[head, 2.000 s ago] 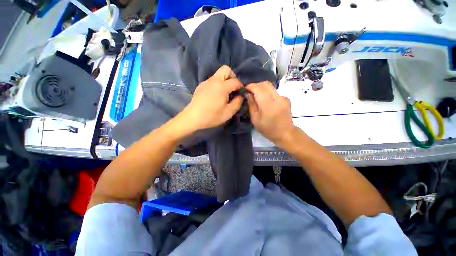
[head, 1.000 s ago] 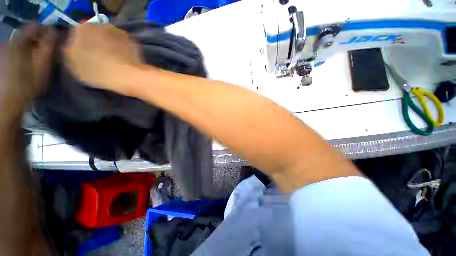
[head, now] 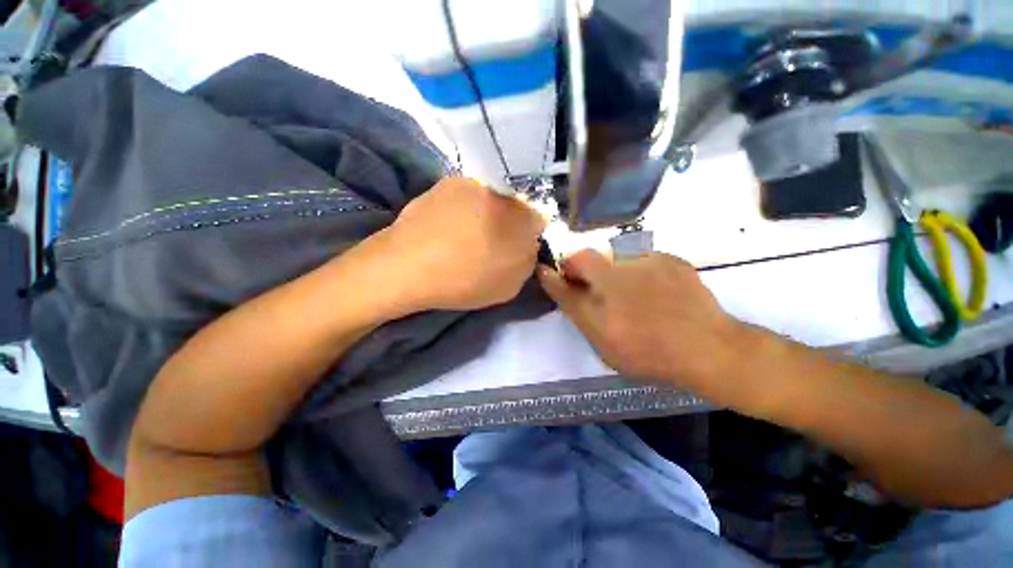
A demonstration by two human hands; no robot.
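Note:
The dark grey garment [head: 222, 166] lies bunched on the white table, left of and against the sewing machine, with pale stitch lines across it. Part of it hangs over the front edge. My left hand [head: 478, 244] grips the garment's edge just in front of the needle area [head: 539, 200]. My right hand [head: 639, 305] pinches the same small dark edge from the right. The fingertips of both hands are close together. The white machine head with a blue stripe [head: 500, 89] looms close above; the needle tip is hard to make out.
Green and yellow handled scissors [head: 928, 272] lie at the right, beside a black smartphone [head: 816, 189] partly behind a machine knob. The tape rule [head: 533, 408] runs along the front table edge. Dark heaps are below the table at right. A bit of red shows at lower left.
The garment was swung left, then its edge was brought right to the needle area. Both hands are now at the machine, and my view is closer to the machine head.

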